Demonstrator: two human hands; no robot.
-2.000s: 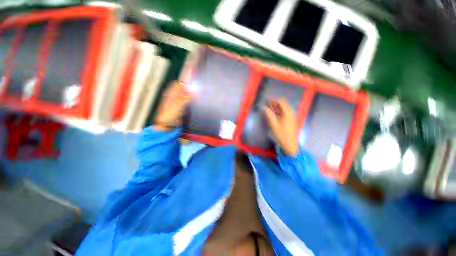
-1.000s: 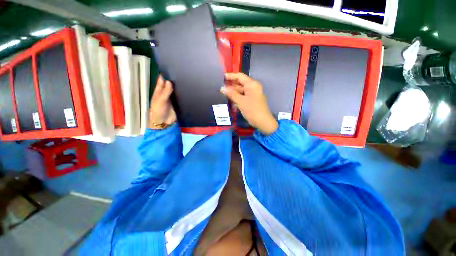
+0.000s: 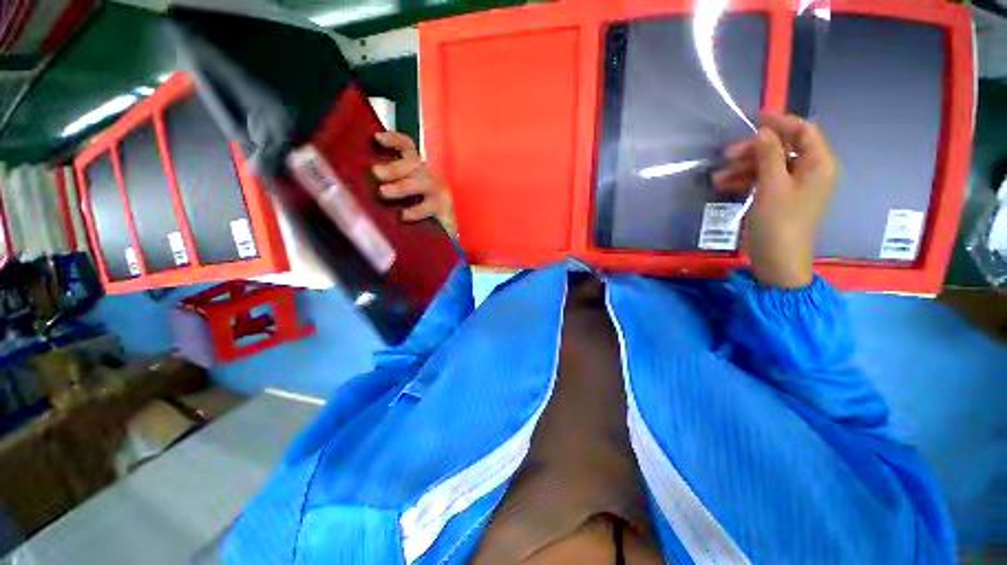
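Observation:
My left hand (image 3: pixel 414 182) holds a dark display panel (image 3: pixel 309 88), tilted up on edge at the left, with a white label and red reflections. My right hand (image 3: pixel 784 193) has its fingertips pinched on a thin clear film (image 3: pixel 712 61), seen mainly by its bright curved edge, above the tray. The red tray (image 3: pixel 961 144) lies in front of me. Its left pocket is empty. Its middle pocket holds a grey panel (image 3: pixel 685 121), and its right pocket holds another (image 3: pixel 872 132). Both have white labels at a lower corner.
A red tray with grey panels (image 3: pixel 263 204) stands at the left, with pale tray edges beside it. A red stool (image 3: pixel 248 320) is on the blue floor below. Clear crumpled plastic (image 3: pixel 988 237) shows at the right edge. A grey surface (image 3: pixel 210 475) is at lower left.
The panel has moved left and down out of the tray area and turned on edge. My right hand has left it, moved right and now holds clear film. The left pocket is now fully visible.

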